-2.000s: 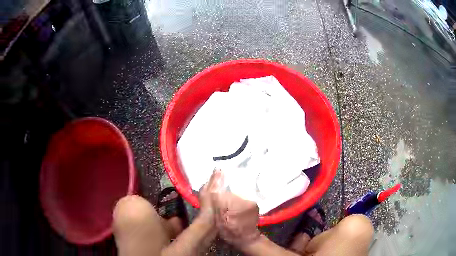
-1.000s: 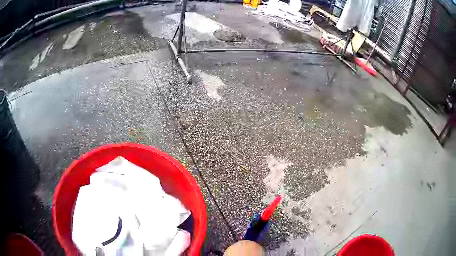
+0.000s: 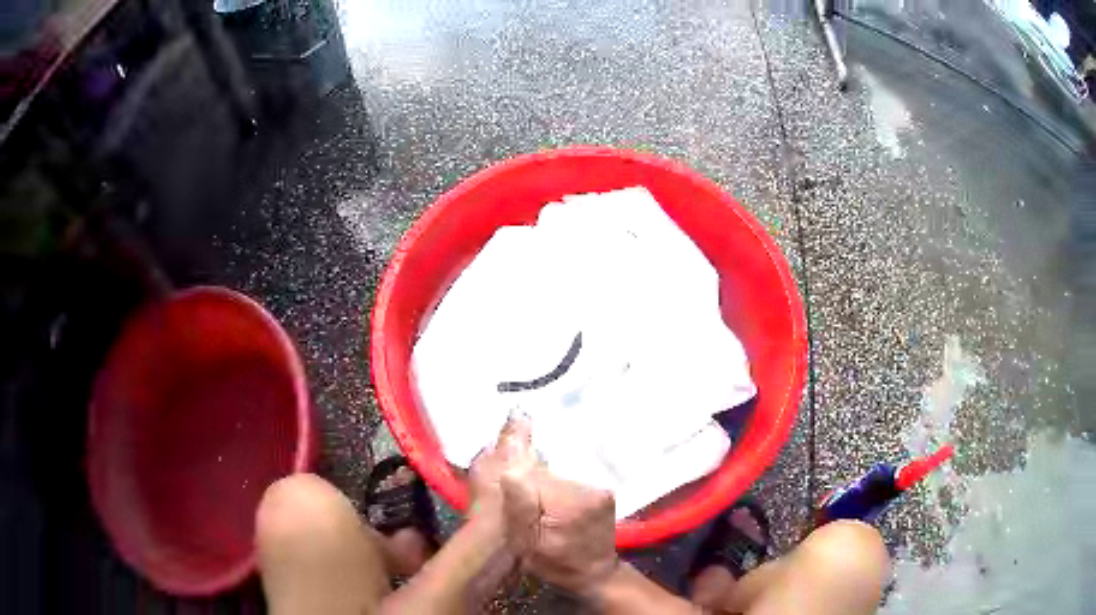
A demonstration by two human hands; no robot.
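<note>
A bright white garment (image 3: 625, 300) with a short dark curved trim (image 3: 543, 370) fills the large red basin (image 3: 787, 300). A little dark cloth shows at its right edge. My left hand (image 3: 505, 481) and my right hand (image 3: 575, 529) are pressed together at the basin's near rim, at the garment's near edge. The fingers overlap and the garment is overexposed there, so whether either hand grips cloth or something else cannot be told.
A smaller red basin (image 3: 198, 445) stands at the left. A blue bottle with a long red top (image 3: 871, 490) lies on the floor at the right, beside my knee. A dark container (image 3: 279, 42) stands at the upper left. My sandalled feet flank the large basin.
One second ago the view was turned up and right across the yard, with the hands out of view. Now it is back over the basin, nearly as two seconds ago, hands still together.
</note>
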